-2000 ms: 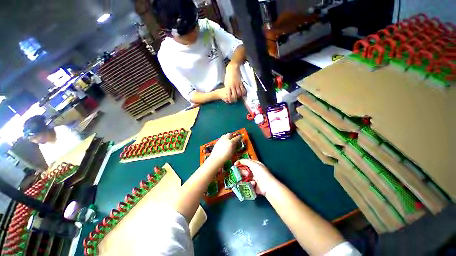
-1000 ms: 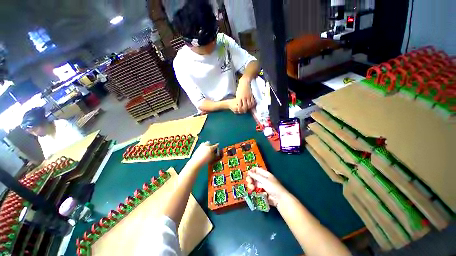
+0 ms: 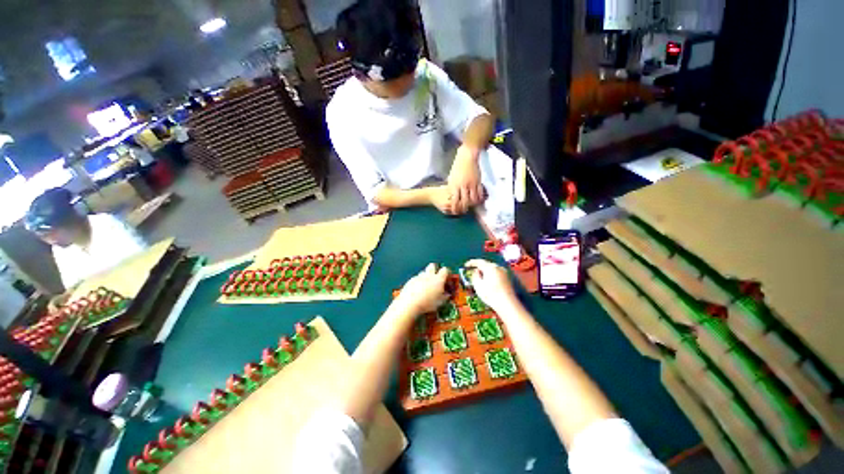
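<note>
The orange-red fixture tray (image 3: 475, 396) lies on the dark green table, its near pockets filled with green pieces (image 3: 453, 340). My left hand (image 3: 428, 288) is over the far left end of the tray, fingers bent down. My right hand (image 3: 485, 280) is at the far right end, its fingertips closed on a small pale-edged green piece (image 3: 466, 276). The far row of pockets is partly hidden by my hands. Whether my left fingers hold anything cannot be told.
Cardboard sheets (image 3: 282, 404) with rows of red-looped pieces lie left. Stacked loaded sheets (image 3: 703, 218) stand right. A smartphone (image 3: 559, 266) leans near the dark post (image 3: 537, 111). A person (image 3: 407, 130) sits opposite; another person (image 3: 83, 236) is far left. A clear bottle (image 3: 146, 402) is at the left edge.
My right hand has moved from the tray's near right side to its far end. The pieces it held low at the near edge no longer show there. My left hand has moved right, along the far end.
</note>
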